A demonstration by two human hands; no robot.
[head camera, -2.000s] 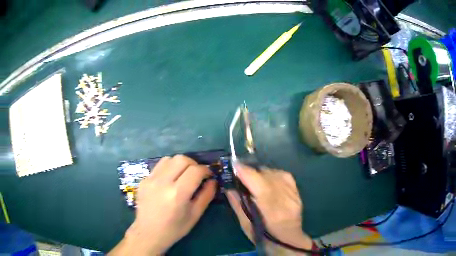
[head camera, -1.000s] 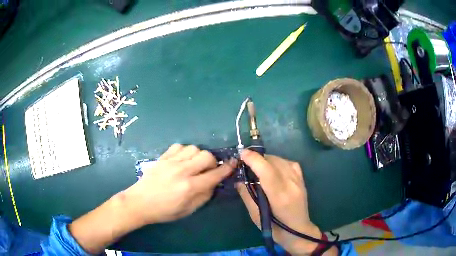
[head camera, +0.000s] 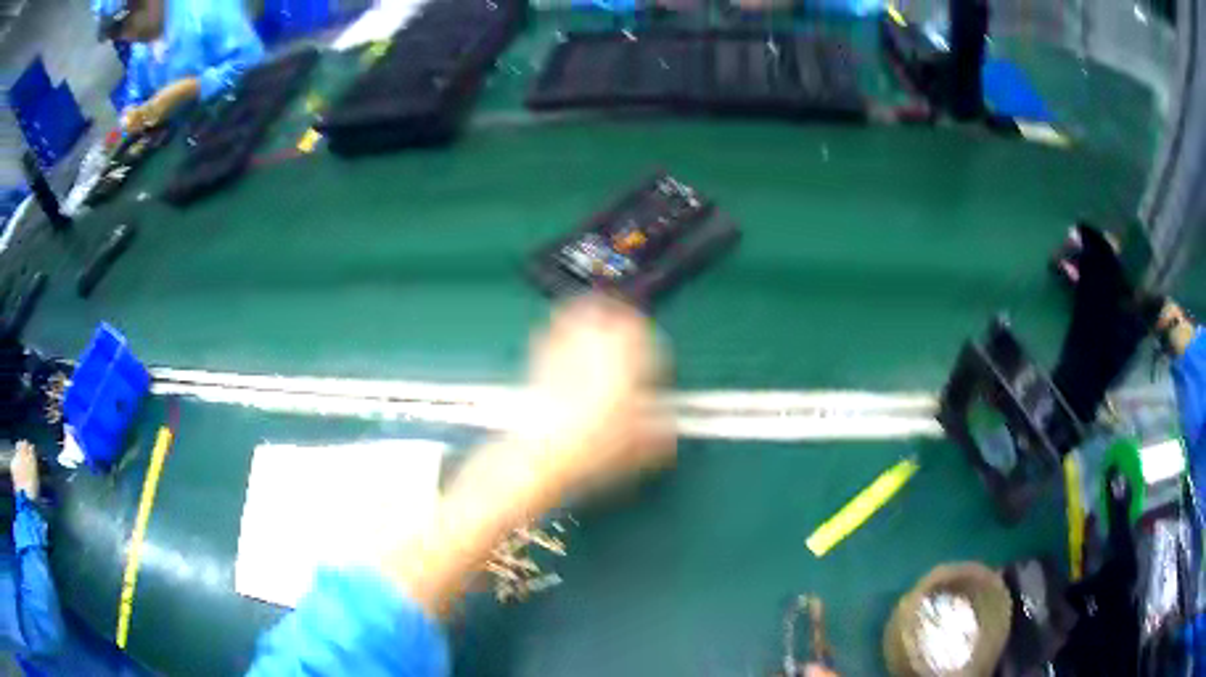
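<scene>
A phone assembly (head camera: 632,241) with an exposed board and an orange flex lies on a black foam pad (head camera: 708,245) on the green belt beyond the white rail. My left hand (head camera: 602,370) is stretched over the rail, at the pad's near edge. It is blurred, and its fingers and any grip on the pad cannot be made out. My right hand (head camera: 820,671) is almost wholly cut off by the bottom edge. Only a bit of it shows at the soldering iron (head camera: 816,631), whose tip points up beside its thin curved tube.
Loose short sticks (head camera: 526,556) and a white sheet (head camera: 337,516) lie near my left forearm. Yellow tweezers (head camera: 862,508), a brown tub (head camera: 913,628) and a fume fan (head camera: 999,417) are at right. A blue bin (head camera: 106,394) is at left. Black trays (head camera: 701,73) and another worker (head camera: 199,53) are across the line.
The view has lifted towards the belt. My left hand has moved from the bench out over the rail; the phone assembly now lies on the belt. My right hand has almost left the picture.
</scene>
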